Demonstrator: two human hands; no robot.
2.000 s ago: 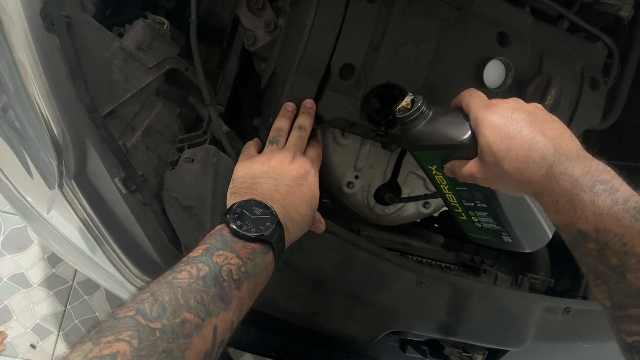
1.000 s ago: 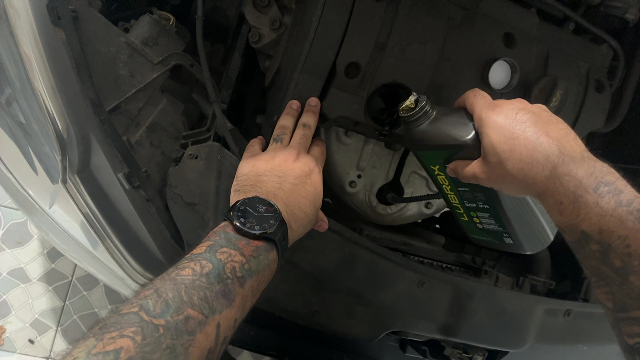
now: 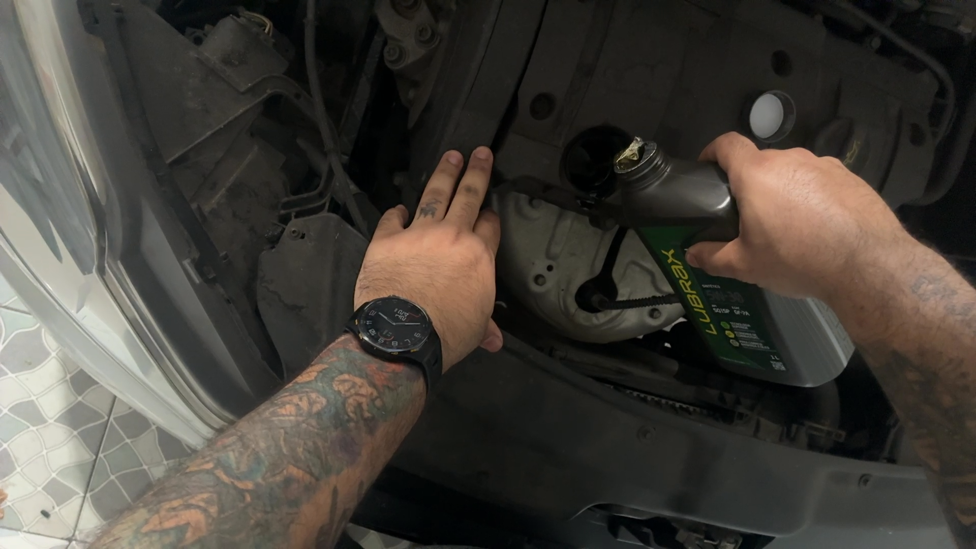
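Note:
In my right hand is a dark grey Lubrax motor oil bottle, tilted, its uncapped mouth toward the upper left. Torn foil clings to the rim of that mouth, which lies beside the dark round oil filler opening in the engine. No stream of oil can be made out. My left hand, with a black watch at the wrist, rests palm down on the dark plastic left of the metal heat shield. Its fingers are extended and it holds nothing.
A white round cap sits in a recess of the black engine cover. A thin dipstick-like rod crosses the heat shield. Along the bottom runs the dark front panel; at left are the light car body edge and floor tiles.

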